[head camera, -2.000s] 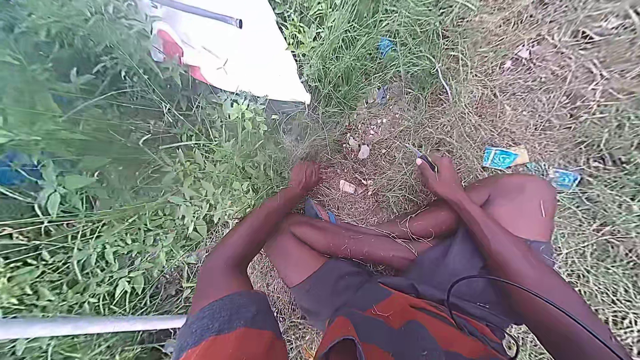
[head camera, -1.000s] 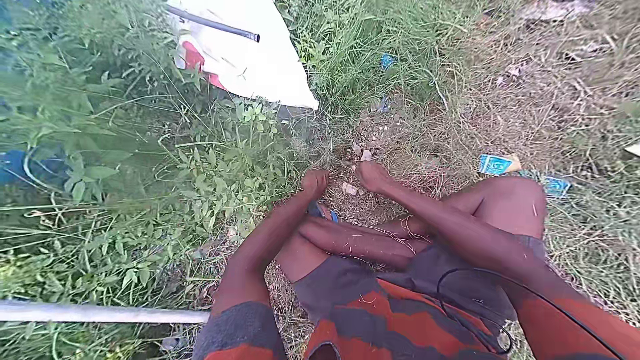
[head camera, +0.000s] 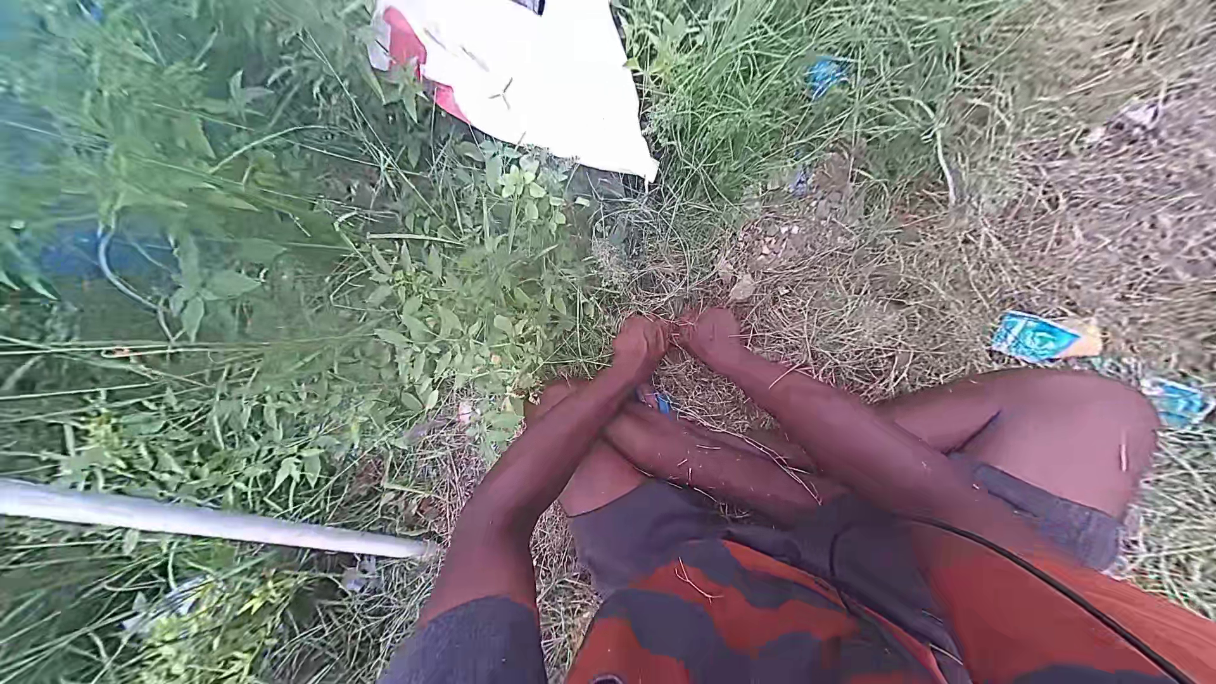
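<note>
My left hand (head camera: 643, 344) and my right hand (head camera: 711, 334) are close together over the ground in front of my crossed legs, both with curled fingers. Thin dry stems of grass (head camera: 676, 318) show at the fingers of both hands; whether they are gripped is too blurred to tell. The dark tool seen earlier in my right hand cannot be made out. A small blue object (head camera: 662, 403) lies just below the hands, beside my leg. Dry grass (head camera: 817, 332) spreads to the right of my right hand, and leafy green weeds (head camera: 503, 323) stand to the left of my left hand.
A white sheet with red parts (head camera: 560, 85) lies ahead. A pale pole (head camera: 209, 527) reaches in from the left. Blue printed wrappers (head camera: 1035, 336) (head camera: 1178, 403) lie near my right knee. A blue scrap (head camera: 826, 74) lies in the grass, and a black cord (head camera: 1054, 594) crosses my right arm.
My right hand has moved left from beside my right leg, where it held a small dark tool, to beside my left hand. My left hand has stayed near the same spot.
</note>
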